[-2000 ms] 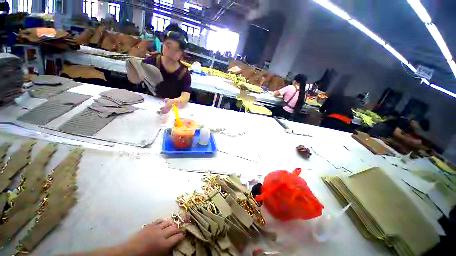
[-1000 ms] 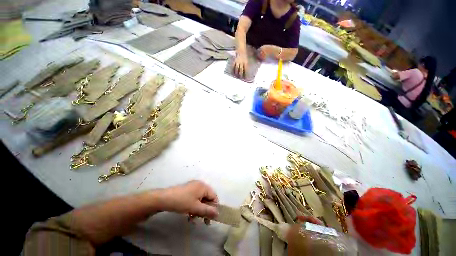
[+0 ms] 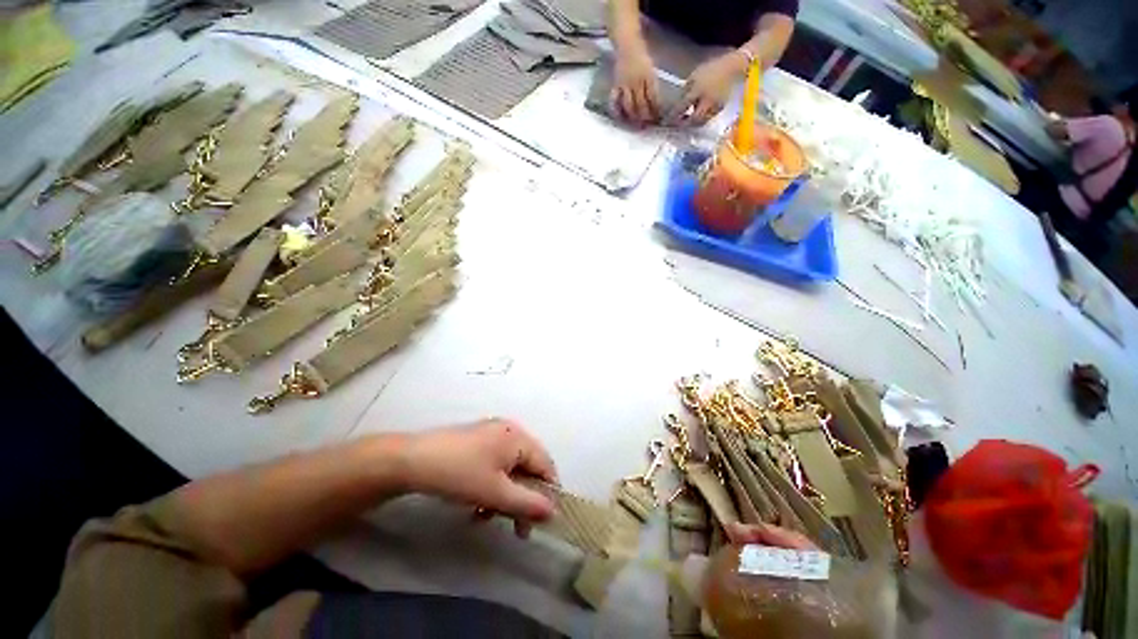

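My left hand (image 3: 481,472) pinches a khaki ribbed strap tab (image 3: 580,514) near the bottom centre. My right hand (image 3: 771,537) is mostly hidden behind the amber-brown glue bottle (image 3: 799,597) with a white label; its fingers show at the bottle's top edge. The bottle lies tilted, its pale nozzle (image 3: 643,580) pointing left at the tab's right end; the nozzle is blurred. Glue on the tab cannot be made out. A pile of strap tabs (image 3: 817,468) with gold snap hooks lies just beyond the bottle. Rows of tabs (image 3: 387,312) with hooks lie at left.
A blue tray (image 3: 799,258) holds an orange-red glue pot (image 3: 736,187) and small cup. A red plastic bag (image 3: 1008,524) lies at right, white strips (image 3: 924,212) behind the tray, a clear plastic bag (image 3: 119,256) at left. A person's hands (image 3: 661,94) work on a panel opposite.
The view has turned down and left. Since one second ago, the bottle's nozzle shows closer to the held tab. The person opposite now has both hands on the panel.
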